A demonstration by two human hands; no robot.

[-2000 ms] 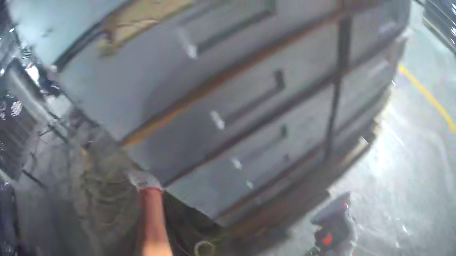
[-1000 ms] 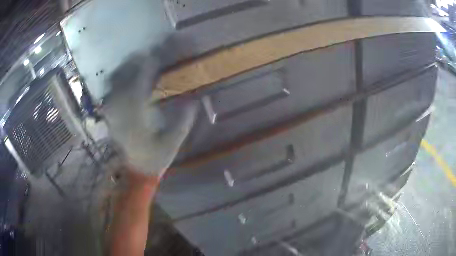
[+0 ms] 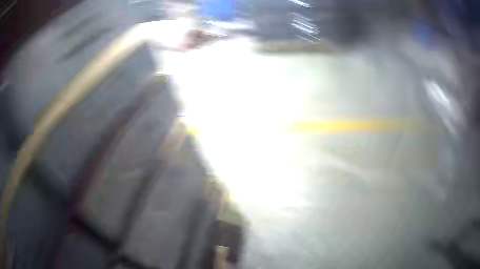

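Note:
A tall stack of grey sheet-metal pieces [image 3: 79, 152] fills the left side of the view, blurred and tilted, with dark seams between the layers. A pale brown cardboard strip [image 3: 68, 97] runs in a curve between the upper layers. Neither of my hands can be made out in the frame. No sander can be made out.
Grey-green floor [image 3: 337, 210] spreads to the right of the stack, with a strong white glare beside it. A yellow line [image 3: 347, 126] crosses the floor. A blurred blue thing [image 3: 217, 8] shows at the top.
The view has swung to the right, so the stack now lies at the left and more floor shows. The gloved hand seen at the cardboard strip earlier is no longer in view.

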